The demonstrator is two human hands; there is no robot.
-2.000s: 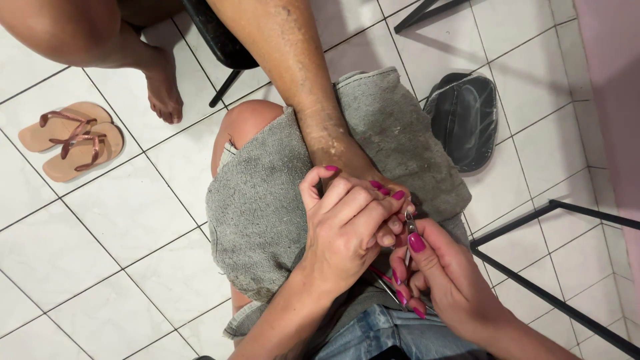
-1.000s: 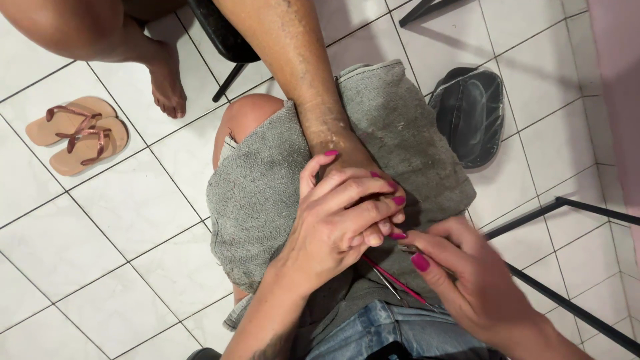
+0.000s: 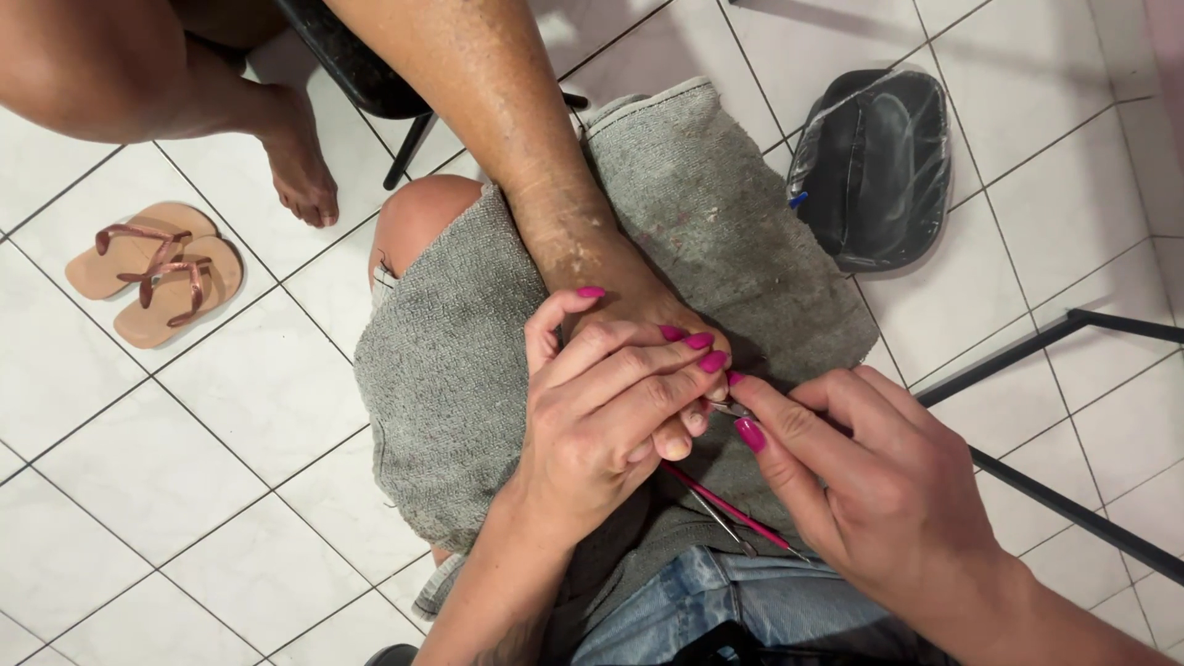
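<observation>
A person's foot point(image 3: 620, 268) rests on a grey towel point(image 3: 453, 370) spread across my lap. My left hand point(image 3: 601, 407) wraps over its front part, fingers on the toes. At the toes my right hand point(image 3: 851, 462) pinches a small metal tool point(image 3: 735, 409), which looks like a cuticle nipper; most of it is hidden by my fingers. Below the toes, a pink thin-handled tool point(image 3: 731, 507) and a metal cuticle pusher point(image 3: 721, 520) lie crossed on the towel.
Beige flip-flops point(image 3: 153, 273) lie on the tiled floor at left, near the person's other foot point(image 3: 301, 171). A black plastic-lined basin point(image 3: 879, 176) stands beyond the towel. Black metal legs point(image 3: 1064, 495) cross the right side, and a black chair point(image 3: 361, 69) is at the top.
My right hand has turned and shifted, and the metal tool shows less between its fingers than two seconds ago. My left hand stays around the toes.
</observation>
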